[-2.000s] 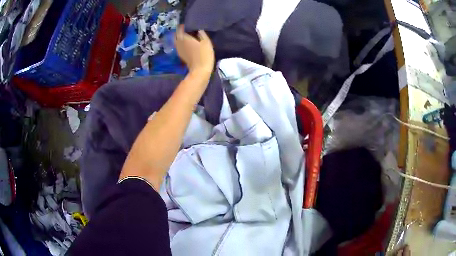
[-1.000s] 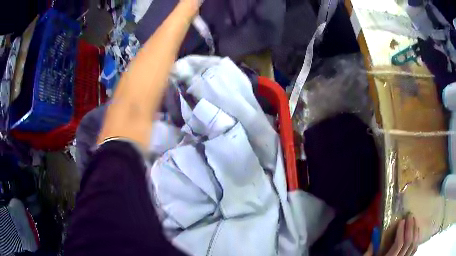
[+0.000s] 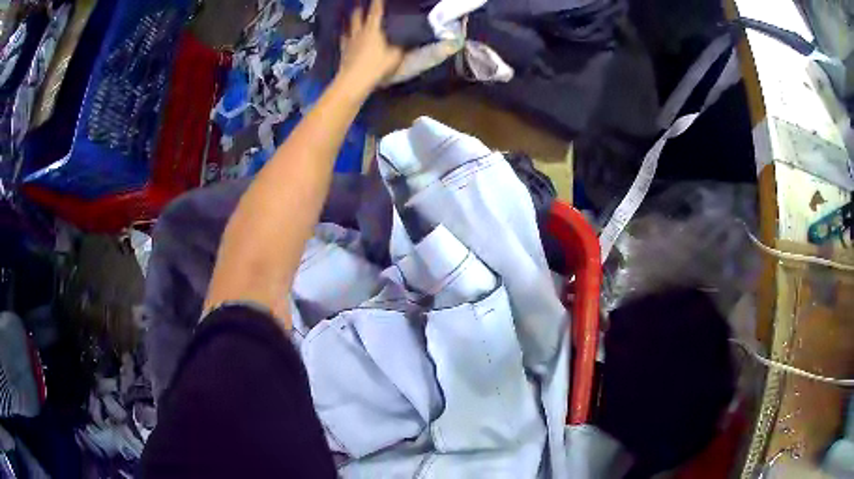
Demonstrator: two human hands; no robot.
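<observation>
My left hand [image 3: 370, 49] reaches far forward, blurred, onto the dark cloth pieces [image 3: 581, 70] beyond the basket. Its fingers lie against the dark cloth; whether they grip it I cannot tell. A crumpled white strip [image 3: 487, 62] lies just right of the hand. Light grey garment pieces [image 3: 478, 346] with dark seam lines are heaped in the red basket [image 3: 586, 318], nearer to me. Dark grey cloth [image 3: 187, 271] drapes over the basket's left side. A tan board [image 3: 506, 126] shows between the heap and the dark pieces. My right hand is not in view.
A blue crate [image 3: 112, 103] sits in a red one [image 3: 183, 122] at the upper left, with fabric scraps [image 3: 281, 65] beside it. The table edge [image 3: 773, 215] runs down the right, with taped cardboard [image 3: 819, 309]. A pale strap [image 3: 646, 173] hangs between basket and table.
My left hand has come back into view at the top. The dark pieces have shifted, baring the tan board, and the white strip is crumpled. My right hand has left the lower right.
</observation>
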